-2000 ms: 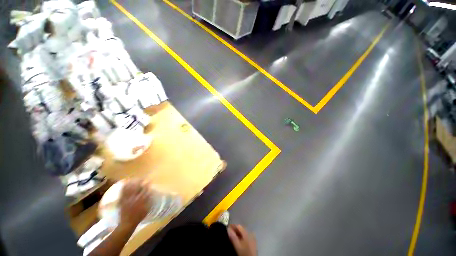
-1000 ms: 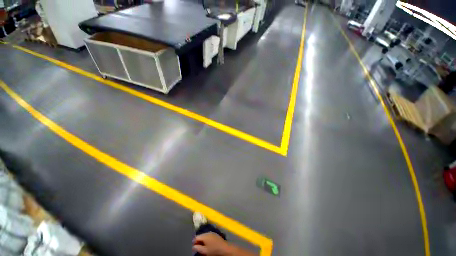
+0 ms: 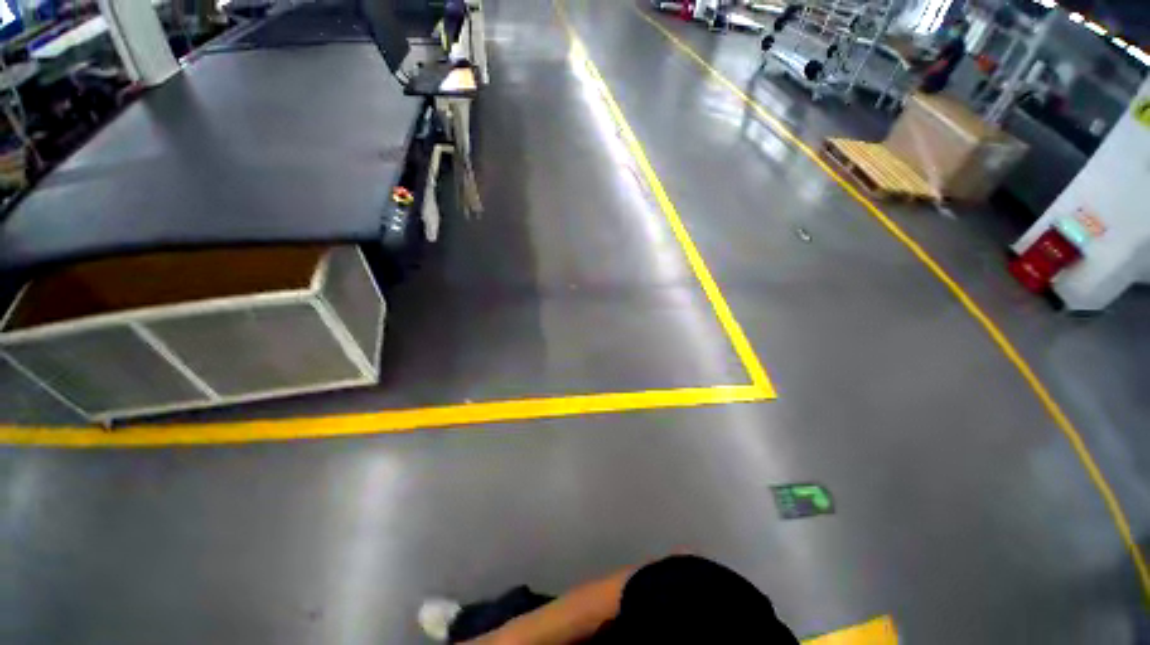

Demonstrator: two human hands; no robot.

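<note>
Neither of my hands shows. A bare forearm [image 3: 561, 612] below a black sleeve [image 3: 700, 602] crosses the bottom edge, and its hand is cut off by the picture's edge. A light shoe [image 3: 439, 617] shows beside it on the grey floor. Ahead on the left stands a wooden-sided bin [image 3: 233, 353] with a white frame and brown inside. It sits at the near end of a wide black machine bed [image 3: 240, 139], which has a red-yellow stop button [image 3: 402, 197] at its right corner.
Yellow lane lines [image 3: 542, 407] cross the floor ahead and curve along the right. A green floor sign [image 3: 803, 500] lies near the line corner. At the right are a wooden pallet [image 3: 879, 169], a large carton [image 3: 952, 141], a red object [image 3: 1045, 258] by a white pillar and metal racks [image 3: 813, 48].
The view has swung right, and the pallet of white bundles has left the picture. My left hand, earlier on a white wrapped item there, is gone from view. My right hand has dropped out of view.
</note>
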